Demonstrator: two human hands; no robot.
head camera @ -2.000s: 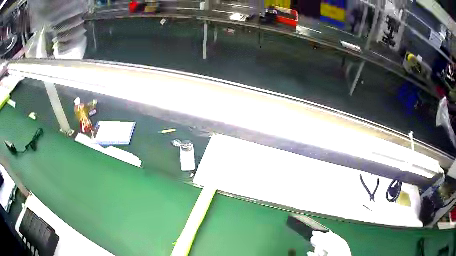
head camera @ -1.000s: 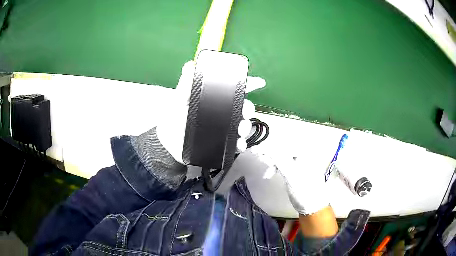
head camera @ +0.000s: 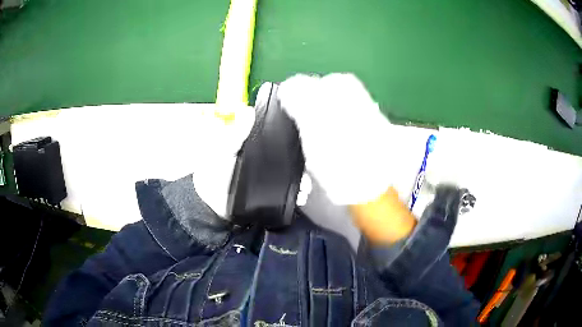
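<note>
A black power adapter [head camera: 268,169] stands lengthwise in front of my chest, slightly blurred. My left hand [head camera: 220,169], in a white glove, holds it along its left side; a white fingertip shows at its lower right edge. My right hand [head camera: 341,131], in a white glove with a bare wrist, lies at the adapter's upper right. It is blurred, its fingers look bent, and whether it grips the adapter or a cloth cannot be told. The adapter's cord is hidden.
A white ledge [head camera: 510,185] edges the green belt [head camera: 383,38]. A yellow-edged strip [head camera: 236,57] crosses the belt. A black block [head camera: 39,171] stands on the ledge at left, a blue-and-white toothbrush [head camera: 422,172] at right. Another dark adapter [head camera: 563,107] lies at far right. An orange-handled tool [head camera: 498,295] is below.
My right hand has moved up from behind the adapter to its upper right side. The adapter has turned, showing a darker, narrower face. The coiled cord is no longer visible.
</note>
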